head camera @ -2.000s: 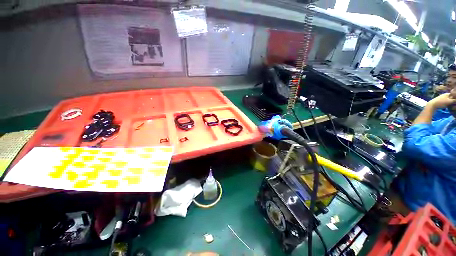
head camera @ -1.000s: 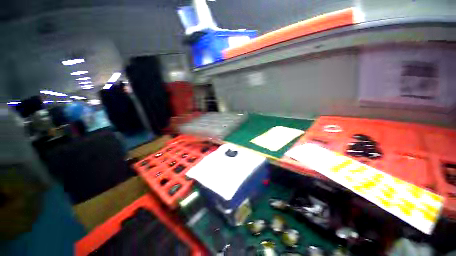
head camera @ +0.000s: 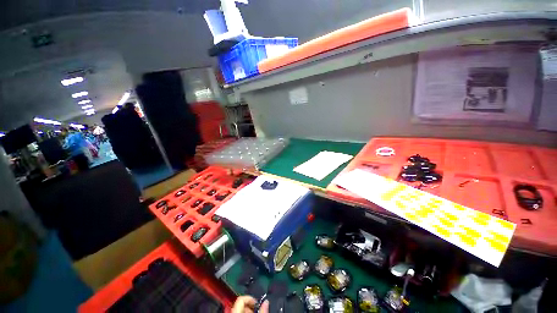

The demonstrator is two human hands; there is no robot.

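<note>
Several round-cornered watch modules (head camera: 338, 280), black-rimmed with gold-green insides, stand on the green mat (head camera: 360, 269) at the lower middle. A hand, by its place my left hand (head camera: 244, 304), shows only as fingertips at the bottom edge, left of the modules. A small dark, shiny thing is beside the fingertips; whether they grip it is unclear. My right hand is out of the picture. The orange-red parts tray (head camera: 452, 160) on the right holds a tangled pile of black parts (head camera: 421, 170), a white ring (head camera: 385, 151) and a sheet of yellow stickers (head camera: 449, 214).
A blue box with a white top (head camera: 265, 208) stands left of the modules, with a small black part on it. Beyond are an orange-red compartment tray (head camera: 201, 205), a wire spool (head camera: 218, 244) and another tray with black parts (head camera: 125, 275). White cloth (head camera: 482, 292) lies lower right.
The view has swung left from the tray, bringing the box, left-hand trays and modules into sight. In the last second it has steadied, and fingertips have appeared at the bottom edge.
</note>
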